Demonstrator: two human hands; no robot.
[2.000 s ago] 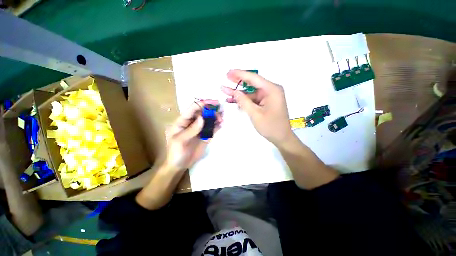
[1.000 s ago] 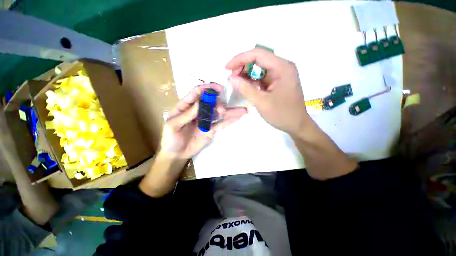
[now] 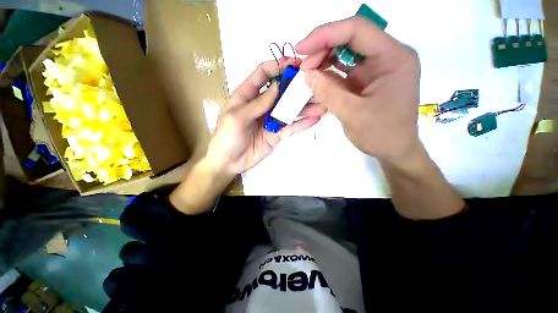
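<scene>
My left hand holds a blue battery cell, tilted, over the white work sheet. A white rectangular patch lies along the cell's face. Thin dark and red lead wires loop up from the cell's top end. My right hand has its thumb and index finger at the upper edge of the patch. A small green circuit board with a pale spot is tucked in my right hand's curled fingers. Another green piece shows just beyond that hand.
At right on the sheet are a green PCB panel with wires, a single board, dark green boards and an amber strip. At left stand a box heaped with yellow pieces and a box with blue cells.
The white patch now lies on the cell, and my right hand has closed in on it. The cell has tilted. The view has shifted, so the sheet and boards sit higher and further right.
</scene>
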